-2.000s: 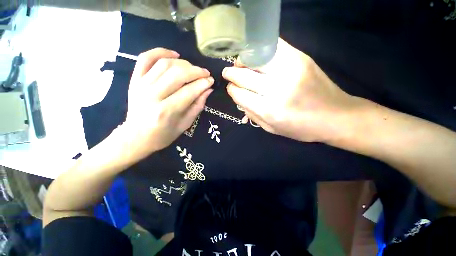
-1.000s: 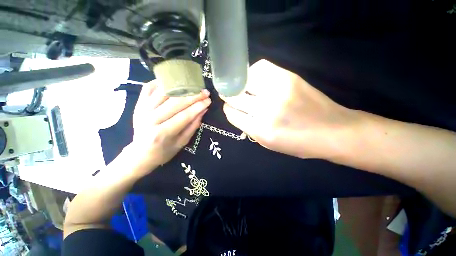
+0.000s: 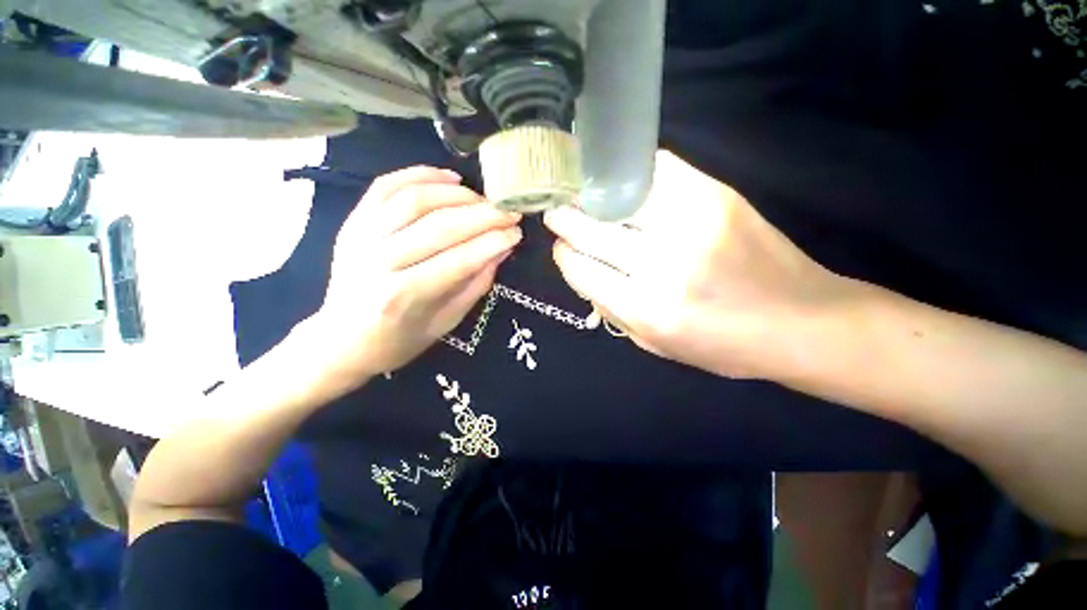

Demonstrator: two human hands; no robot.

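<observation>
The black garment panel point(image 3: 668, 405) with gold flowers, leaves and zigzag lines lies across the table in front of me. My left hand point(image 3: 417, 268) rests on it left of the centre, its fingertips pinching the cloth. My right hand point(image 3: 685, 268) pinches the cloth just to the right, fingertips close to the left ones. The ribbed beige knob point(image 3: 532, 169) of the sewing machine point(image 3: 346, 72) hangs over the fingertips. The needle and presser foot are hidden, and the pinched fold cannot be made out.
The white table point(image 3: 179, 226) shows at the left, with a beige machine part point(image 3: 48, 284) on it. A grey rounded bar point(image 3: 622, 113) hangs beside the knob. A blue crate point(image 3: 293, 500) is below left. More embroidered cloth point(image 3: 1058, 22) shows at the top right.
The view has shifted, so the machine head shows differently in the frame. Both hands keep their pinch on the cloth, fingertips close together, with little visible movement of the cloth.
</observation>
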